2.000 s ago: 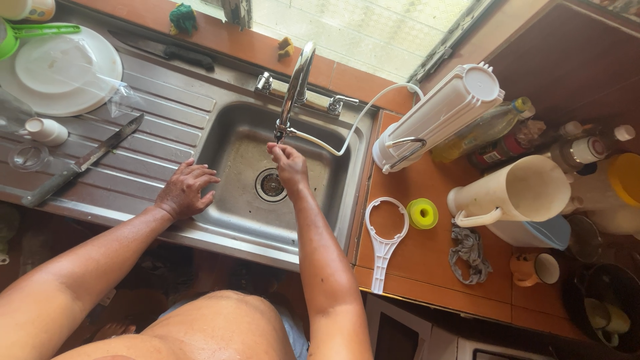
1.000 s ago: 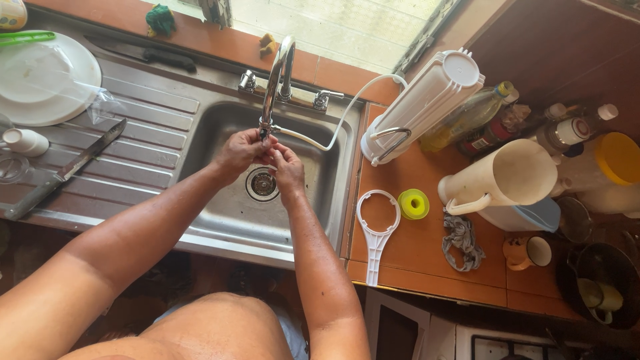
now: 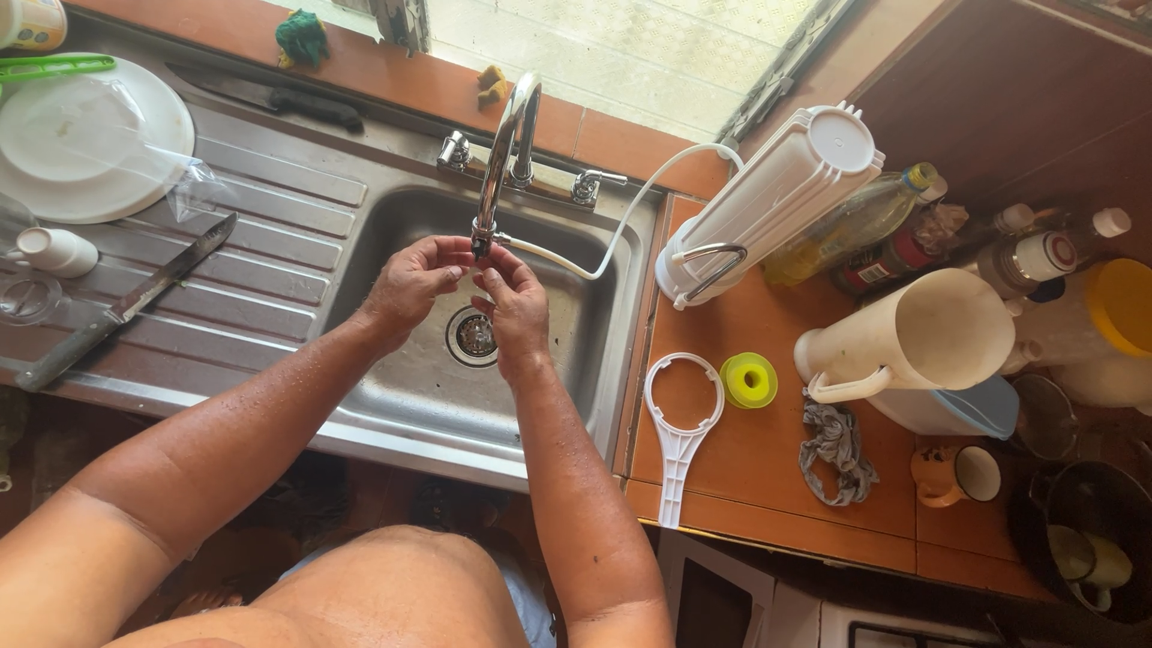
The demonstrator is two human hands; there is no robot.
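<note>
Both hands are at the spout end of a chrome gooseneck faucet (image 3: pixel 492 171) over a stainless steel sink basin (image 3: pixel 576 333). My left hand (image 3: pixel 414 283) has its fingertips at the left of the dark spout tip (image 3: pixel 481 245). From the right, my right hand (image 3: pixel 515 301) reaches the same tip with its fingers bent. Whether either hand grips the tip is not clear. A white hose (image 3: pixel 621 229) runs from a fitting at the spout to a white countertop water filter (image 3: pixel 774 198). On the orange counter lie a white filter housing wrench (image 3: pixel 681 432) and a yellow-green spool (image 3: pixel 749 381).
On the drainboard are a kitchen knife (image 3: pixel 135 297), white plates (image 3: pixel 99 144) and a small white cup (image 3: pixel 58 252). A second knife (image 3: pixel 315 108) lies behind. A beige pitcher (image 3: pixel 909 333), a grey cloth (image 3: pixel 835 450), an orange mug (image 3: pixel 954 474) and several bottles stand or lie at right.
My left hand has moved from the sink's left edge to the spout tip, where it was also one second ago. My right hand has stayed near the tip.
</note>
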